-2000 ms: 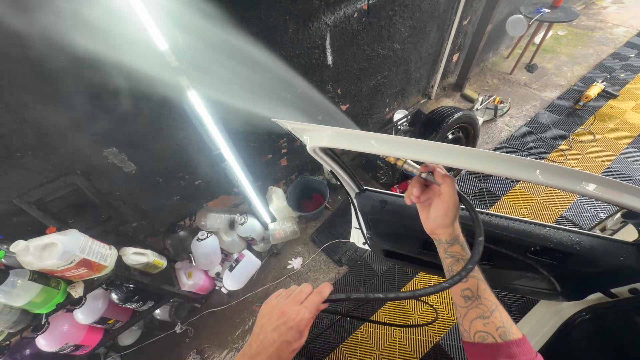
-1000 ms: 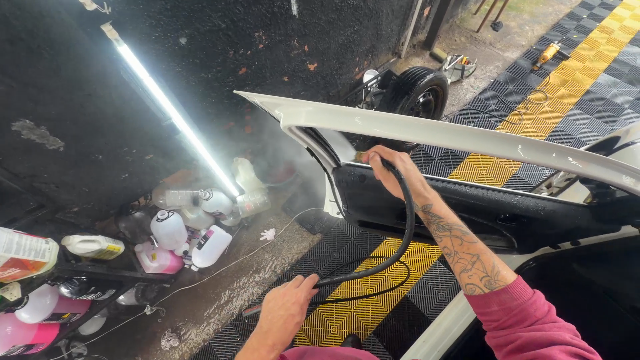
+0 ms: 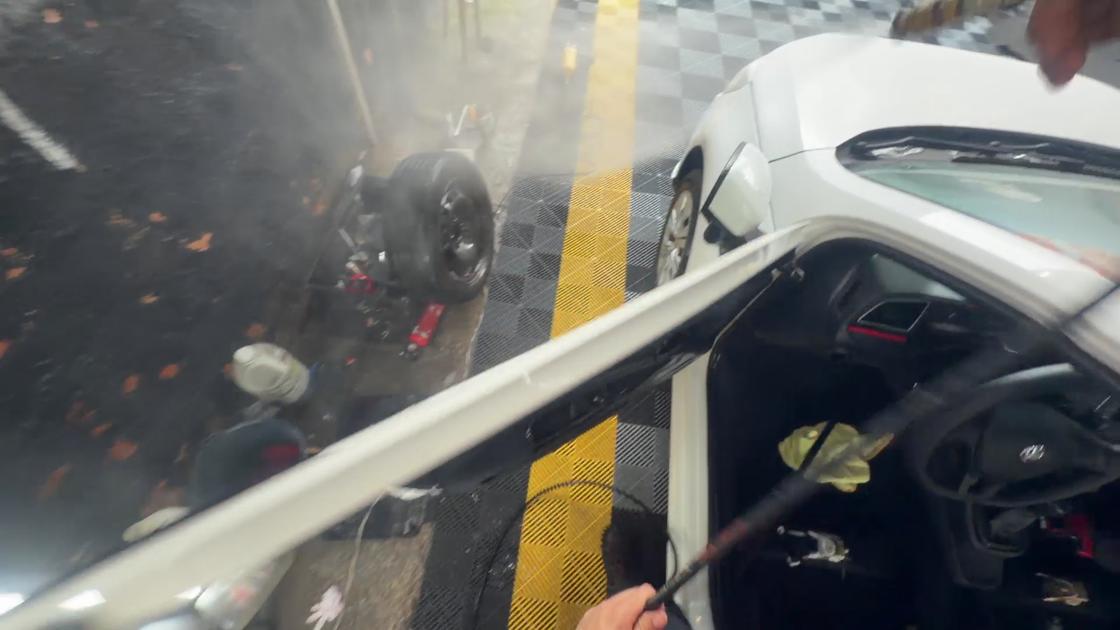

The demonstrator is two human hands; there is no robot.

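My left hand (image 3: 623, 609), at the bottom edge, is closed around a black rubber hose (image 3: 770, 512). The hose runs up and right across the open front doorway of a white car (image 3: 901, 92). My right hand (image 3: 1072, 39) is blurred and cut off at the top right, above the hood; a blurred lance-like tool (image 3: 954, 12) shows just left of it. Whether the fingers hold it cannot be made out. The open car door's white frame (image 3: 455, 420) crosses the view diagonally. Fine spray mist hangs at the upper left.
A loose wheel (image 3: 442, 227) stands by the dark wall, with a red tool (image 3: 426, 328) near it. A dark bucket (image 3: 249, 455) and a white bottle (image 3: 269, 373) are behind the door. Inside the car are a steering wheel (image 3: 1032, 451) and a yellow cloth (image 3: 831, 453).
My right hand has moved from beside the door window frame to above the hood. The view has swung right, bringing the car's hood and interior into sight.
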